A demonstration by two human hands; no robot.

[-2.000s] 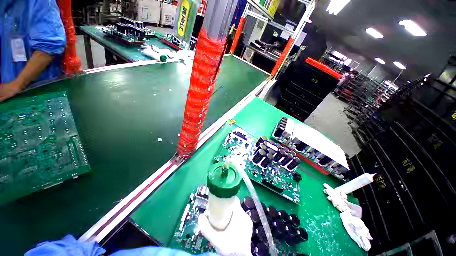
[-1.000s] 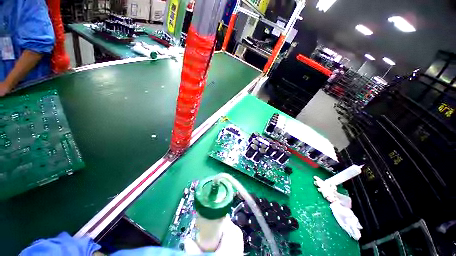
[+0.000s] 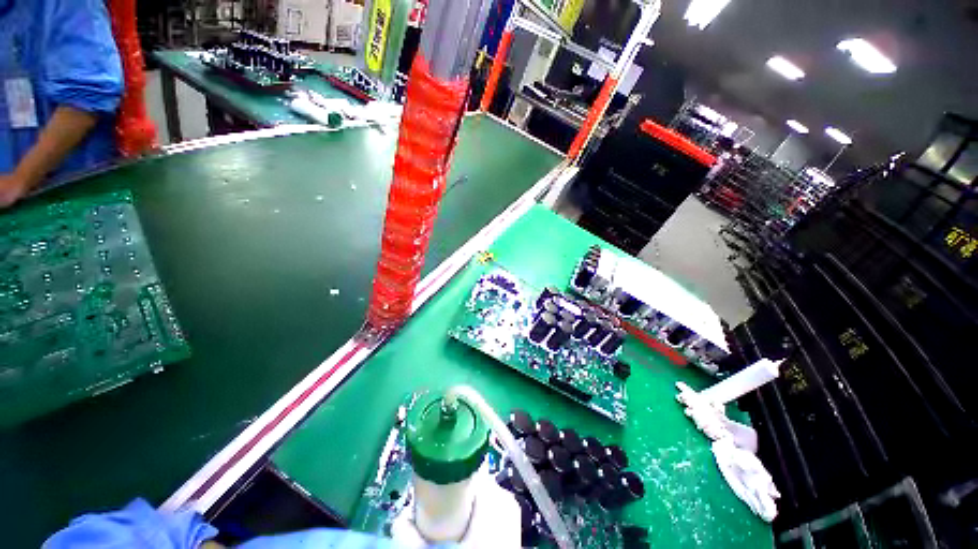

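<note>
A white gloved hand, my right hand (image 3: 499, 517), grips a white glue cartridge (image 3: 442, 504) held upright. Its round green cap (image 3: 447, 440) has a pale hose (image 3: 513, 456) curving down to the right. The nozzle end is hidden below. Under and beside the hand lies a populated green board with clustered black capacitors (image 3: 574, 461); my hand and the cartridge cover part of it. My left hand is not in view; a blue sleeve (image 3: 134, 531) shows at the lower left edge.
A second populated board (image 3: 504, 322) and a white-covered assembly (image 3: 654, 295) lie beyond. A white tube (image 3: 745, 377) and crumpled gloves (image 3: 745, 477) lie right. A red-wrapped post (image 3: 410, 204) stands beside the conveyor (image 3: 257, 257), which carries a flat board (image 3: 80, 290). A person stands far left; black crates (image 3: 858, 343) stand right.
Since the earliest frame, the cartridge and gripping hand have moved down and left in the picture, uncovering more of the second board. The hand still holds the cartridge. The view has shifted slightly.
</note>
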